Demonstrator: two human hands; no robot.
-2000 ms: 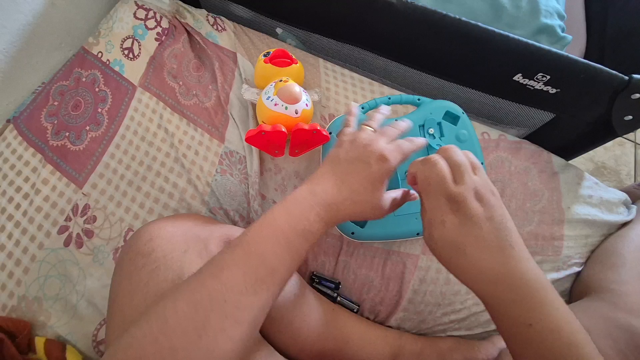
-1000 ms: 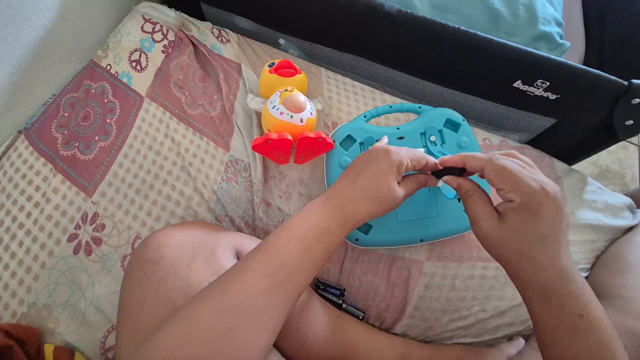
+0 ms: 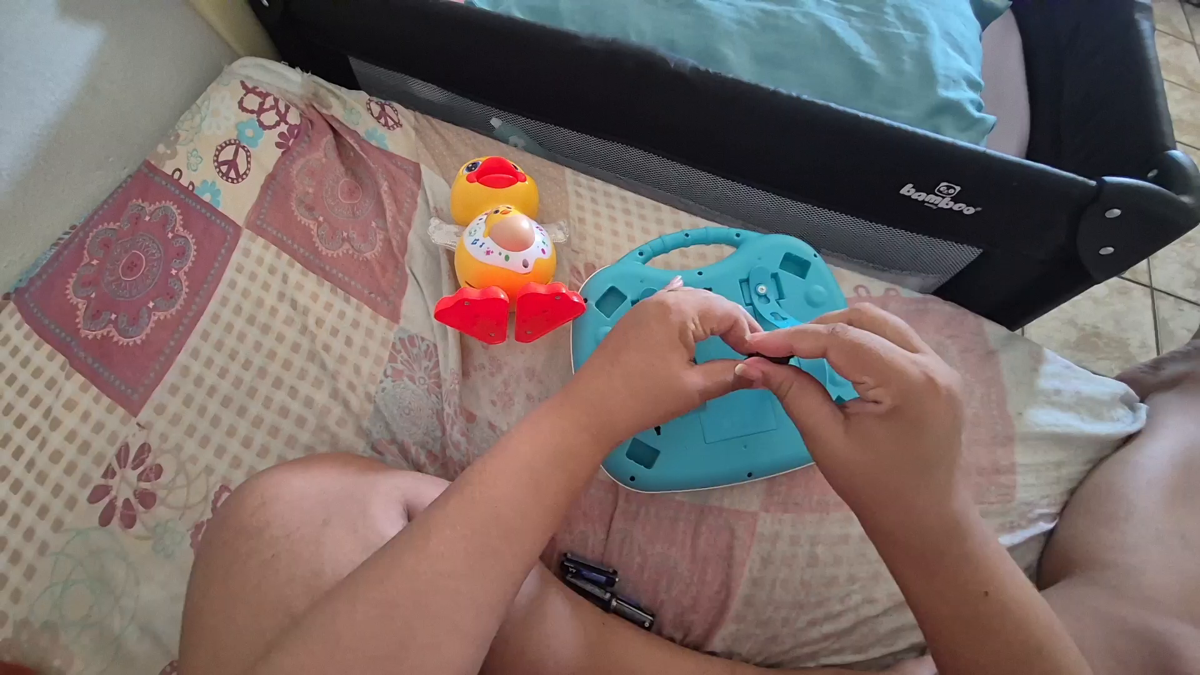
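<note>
Between the fingertips of my left hand (image 3: 680, 352) and my right hand (image 3: 862, 394) is a small dark object (image 3: 771, 358), mostly hidden, so I cannot tell its kind. Both hands pinch it above a teal plastic toy (image 3: 741, 422) with a carrying handle, which lies on the bed with its screwed side up. A yellow toy duck (image 3: 502, 248) with red feet and beak lies on its back, left of the teal toy. Several dark batteries (image 3: 605, 591) rest on the sheet beside my leg.
A patterned patchwork sheet (image 3: 328, 375) covers the bed. Along the far side runs the black padded rail of a travel cot (image 3: 750, 122) with a teal cloth (image 3: 797, 56) inside. My bent legs (image 3: 309, 534) frame the near side.
Two seconds ago my left hand was spread over the teal toy; it has since closed its fingers on the small dark object together with my right hand. The toys and batteries have stayed put.
</note>
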